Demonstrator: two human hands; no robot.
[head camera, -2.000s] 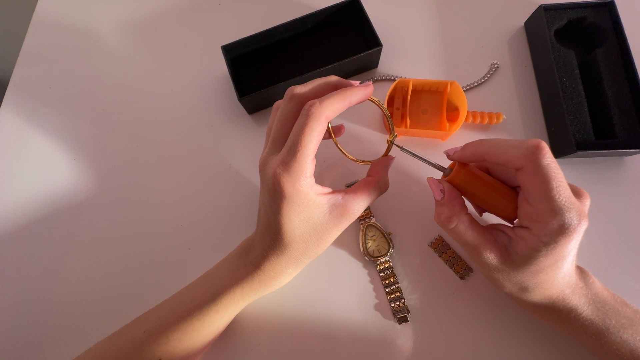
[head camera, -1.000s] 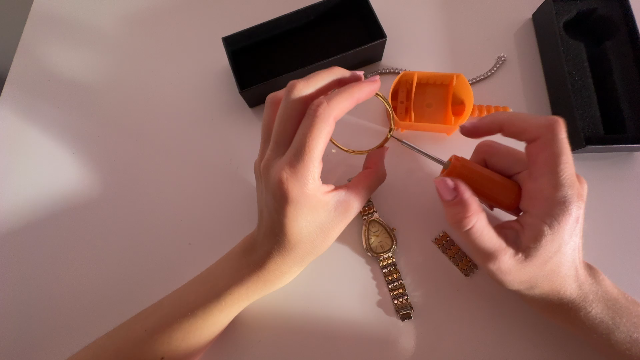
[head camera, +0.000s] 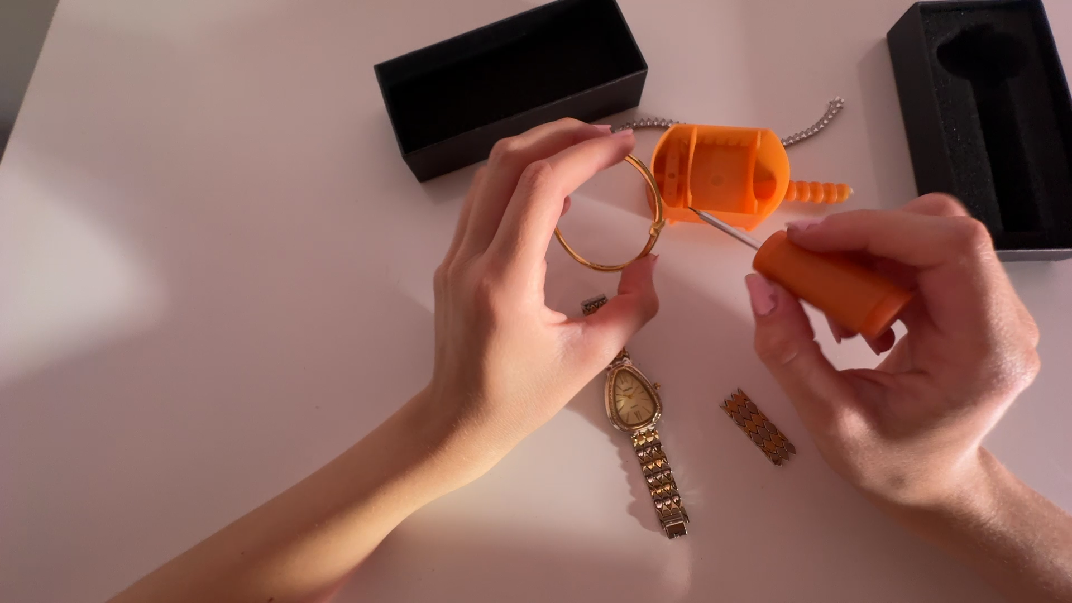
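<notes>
My left hand holds a thin gold-coloured bangle upright between its fingertips and thumb. In my right hand is a small screwdriver with an orange handle; its metal tip points at the bangle's right side, a short gap away from it. Below my left thumb lies a wristwatch with a two-tone metal bracelet, partly hidden by that hand. A detached piece of link bracelet rests to the watch's right. Behind the screwdriver tip sits an orange plastic holder, with a ridged orange piece at its right.
An open black box stands behind my left hand. Another black box with a shaped foam insert is at the back right. A silver-coloured chain bracelet runs behind the orange holder. All lie on a white table.
The screwdriver tip, at the bangle's side in the earlier frames, has come away from it to the right. My left hand still holds the bangle.
</notes>
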